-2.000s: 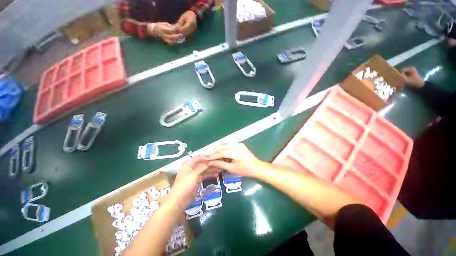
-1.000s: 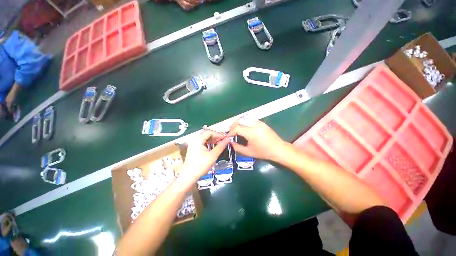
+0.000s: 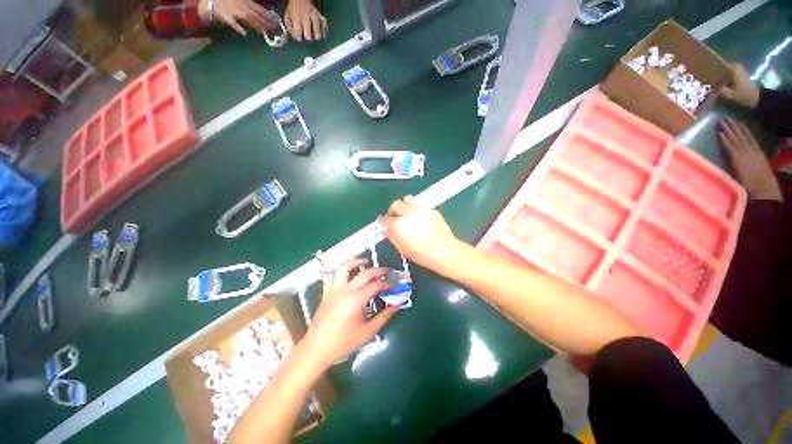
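A silvery loop-shaped unit with a blue band lies on the green bench in front of me. My left hand has its thumb and fingers around the unit's block end. My right hand has its fingers bunched on the loop's far end. Its fingertips hide any small part there. At least one more loop unit lies partly under my left hand. An open cardboard box of small white fittings stands at the left, partly covered by my left forearm.
A salmon-red compartment tray is at the right; another lies at the far left. Several loop units lie beyond the pale divider strip. A post rises from it. Another carton and other people's hands are at the upper right.
My hands have moved apart from their joined position above the units. The left is now at one unit's block end, the right at its loop end. The camera view has shifted.
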